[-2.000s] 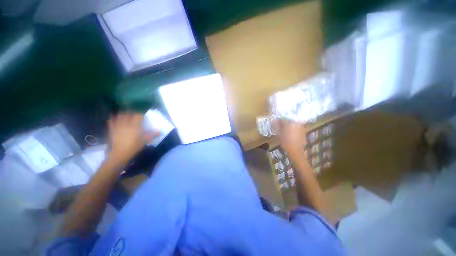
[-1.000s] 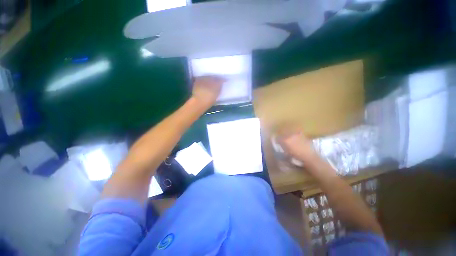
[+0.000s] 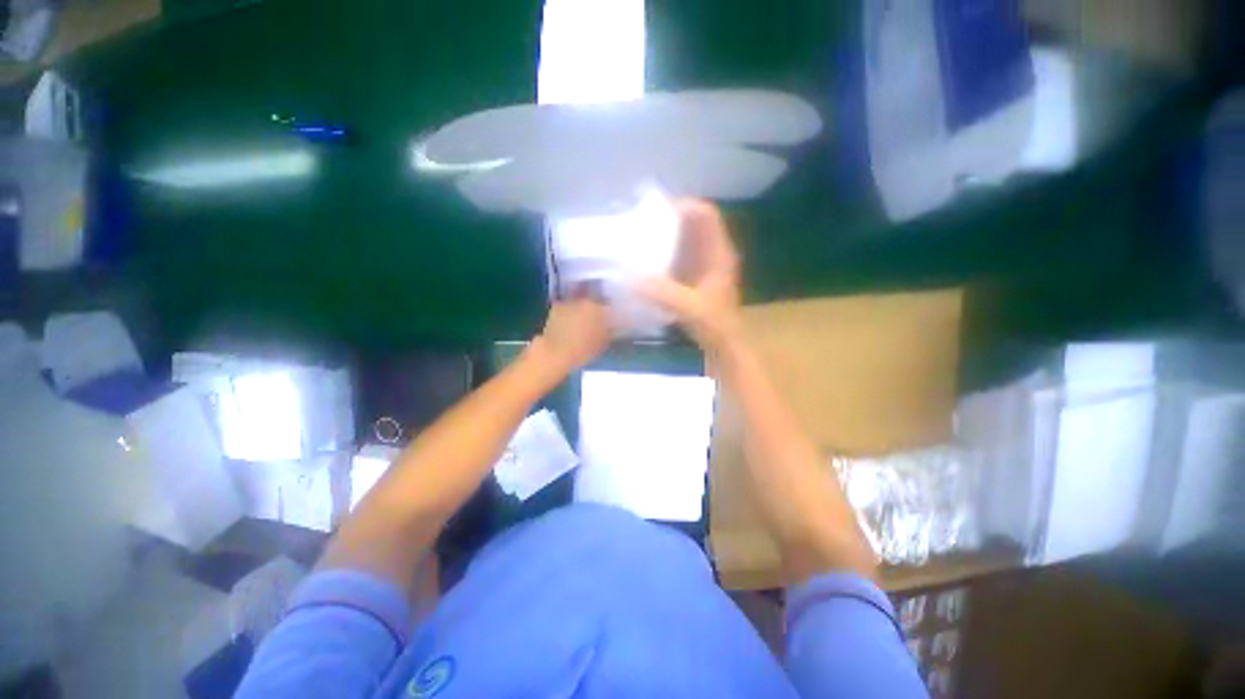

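An open retail box [image 3: 557, 260] with a white inside lies on the green belt in front of me. Its pale scalloped lid flaps [image 3: 621, 144] stand beyond it. My left hand [image 3: 580, 328] is at the box's near left edge. My right hand [image 3: 706, 273] is at its right side, fingers bent over the box. Both hands are blurred. I cannot tell whether they grip the box or something small in it. A stack of white cards [image 3: 646, 444] lies between the box and my body.
Bagged accessories [image 3: 908, 505] lie in a brown carton [image 3: 847, 362] at right, above a divider tray [image 3: 942, 635]. Folded white inserts [image 3: 1103, 451] stand at far right. Leaflets [image 3: 280, 423] lie at left. Another blue and white box [image 3: 908, 109] is at the far right of the belt [image 3: 369, 260].
My right hand has moved from the bagged accessories to the box's right side. My left hand has drawn back to the near left edge. The view has shifted slightly.
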